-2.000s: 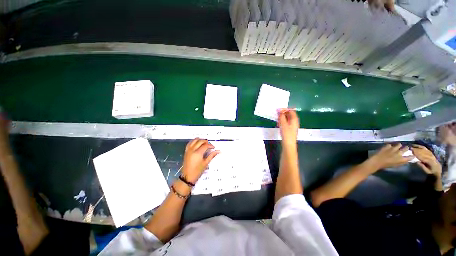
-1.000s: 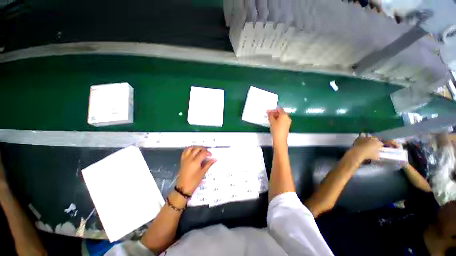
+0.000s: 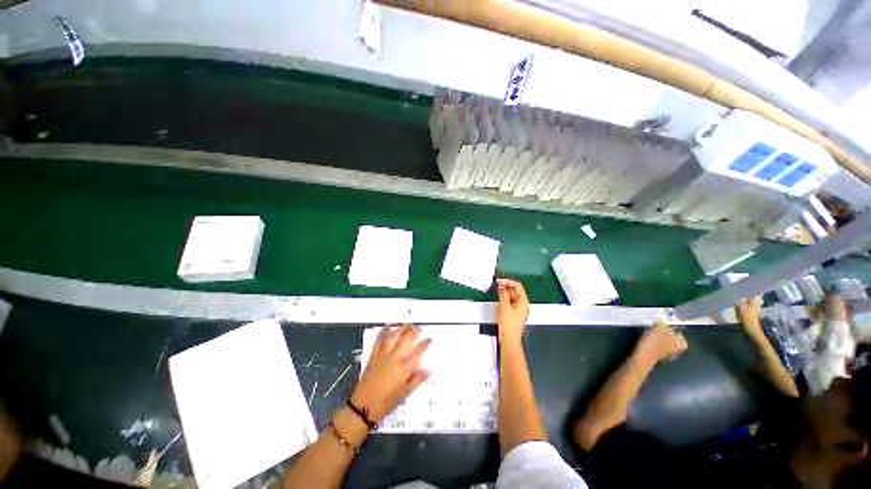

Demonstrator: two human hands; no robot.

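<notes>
The label sheet (image 3: 449,401), white with rows of small dark print, lies on the dark bench. My left hand (image 3: 390,368) rests on its upper left part, fingers slightly spread. My right hand (image 3: 513,304) is over the metal rail, fingertips close together beside the lower right corner of a tilted white product box (image 3: 471,258) on the green belt. Whether a label is in those fingertips cannot be made out. Another flat-looking white box (image 3: 381,257) and a thicker printed box (image 3: 222,247) stand further left. A fourth box (image 3: 584,279) lies to the right.
A blank white sheet (image 3: 242,401) lies tilted left of my left hand. The metal rail (image 3: 382,309) borders the belt. A row of grey-white upright pieces (image 3: 535,162) stands on the far shelf. A power strip (image 3: 769,158) is upper right. A neighbour's arm (image 3: 626,382) reaches toward the rail.
The view has tilted up, showing more beyond the shelf. A fourth box now lies on the belt at right, and the neighbour's hands have parted. My left hand lies flatter on the sheet.
</notes>
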